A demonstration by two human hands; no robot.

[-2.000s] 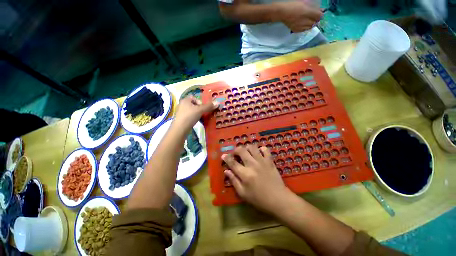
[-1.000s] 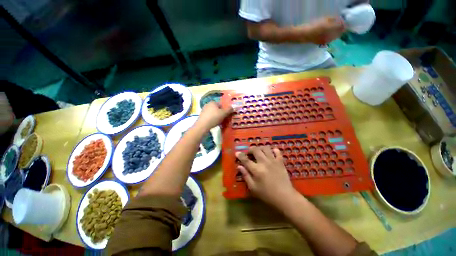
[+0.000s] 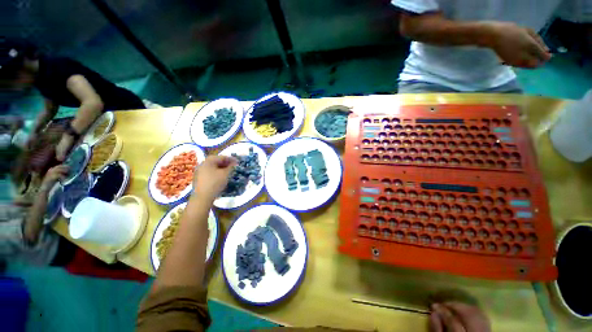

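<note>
The red-orange tray (image 3: 389,170) lies flat, with two banks of round holes, a dark strip in each bank and a few grey-green wide pieces at the sides. My left hand (image 3: 214,175) is over the left edge of the plate of blue-grey key pieces (image 3: 248,174), fingertips together at the heap; whether they grip a piece is hidden. My right hand (image 3: 457,316) is low at the picture's bottom edge, partly cut off and blurred, at the right end of a thin stick (image 3: 386,305); a grip on it cannot be told.
Around my left arm are plates of orange (image 3: 176,174), olive-yellow (image 3: 170,232), dark green (image 3: 219,122), black-and-yellow, grey-green (image 3: 306,170) and blue-grey wide pieces (image 3: 263,249). A black-filled bowl (image 3: 576,269) and white tub (image 3: 574,130) stand right. People are behind and at left.
My left hand has left the tray's left edge and moved left to the blue-grey plate. My right hand has left the tray and dropped to the stick. The view has swung left.
</note>
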